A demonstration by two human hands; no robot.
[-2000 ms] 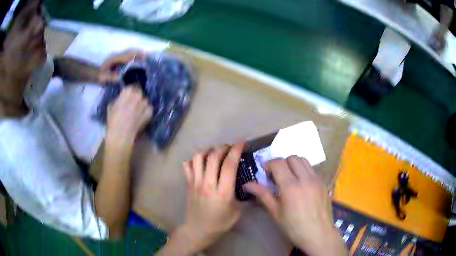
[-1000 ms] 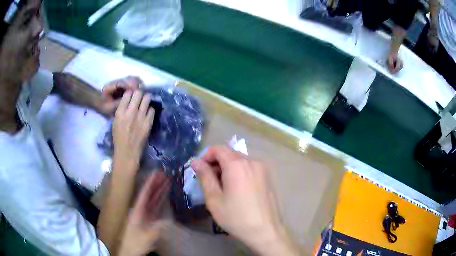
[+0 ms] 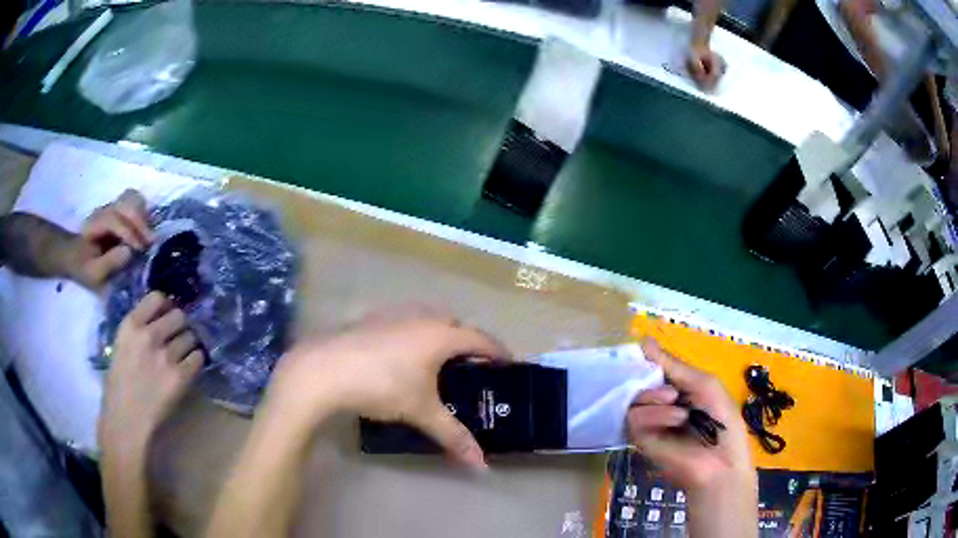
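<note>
A black printed retail carton [image 3: 515, 405] lies on its side on the brown cardboard sheet [image 3: 420, 263], its white flap [image 3: 604, 394] open to the right. My left hand [image 3: 410, 378] grips the carton around its left part. My right hand [image 3: 688, 420] is at the flap and holds a small black charging cable [image 3: 702, 425] in its fingers. Another black coiled cable [image 3: 768, 408] lies on the orange printed sheet [image 3: 830, 399], just right of my right hand.
At left, another person's hands [image 3: 158, 342] reach into a clear bag of dark cables [image 3: 247, 284]. The green belt [image 3: 357, 116] carries an open carton [image 3: 525, 168], a crumpled clear bag [image 3: 137, 53] and several cartons [image 3: 788, 221] at right. A person's hand [image 3: 706, 65] rests across the belt.
The view has shifted right. The carton now lies sideways in my left hand, with its flap toward the right. My right hand has moved right and now holds a cable.
</note>
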